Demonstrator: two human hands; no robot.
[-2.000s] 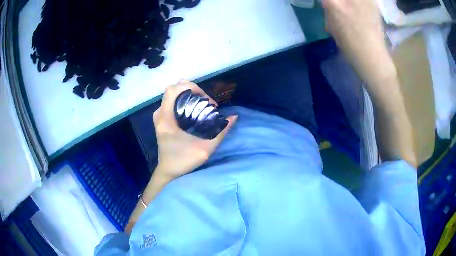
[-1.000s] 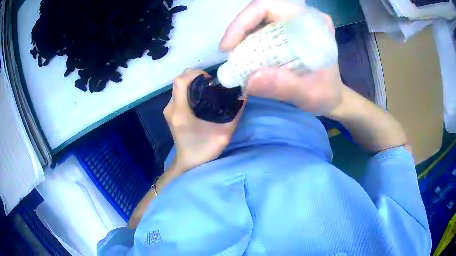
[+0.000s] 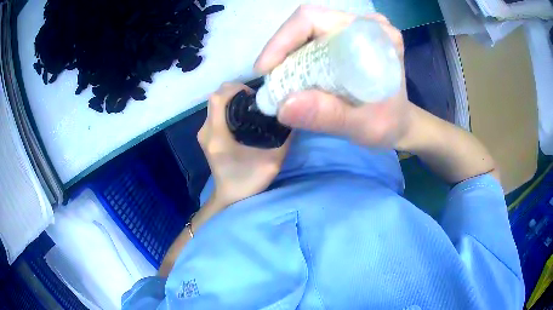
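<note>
My left hand [image 3: 239,154] is closed around a bundle of black profile strips [image 3: 258,128], held above my lap with its ridged ends facing up. My right hand [image 3: 345,115] is closed around a translucent white squeeze bottle [image 3: 309,72] with a printed label. The bottle is tilted, its nozzle end down at the upper right part of the bundle's ends. The nozzle tip is partly hidden, so contact cannot be told. A heap of small black end caps [image 3: 121,42] lies on the white work board [image 3: 236,45] beyond my left hand.
The bench's green edge [image 3: 136,142] runs just beyond my left hand. A blue mesh crate [image 3: 142,203] and white liner sheets [image 3: 100,242] are at the lower left. Lined white sheets [image 3: 21,206] hang at the far left. A tan cardboard sheet [image 3: 500,109] stands at the right.
My right hand has come from the upper right with the bottle to the bundle. Over the last second the bottle has shifted slightly left and down. My left hand has moved slightly right with the bundle.
</note>
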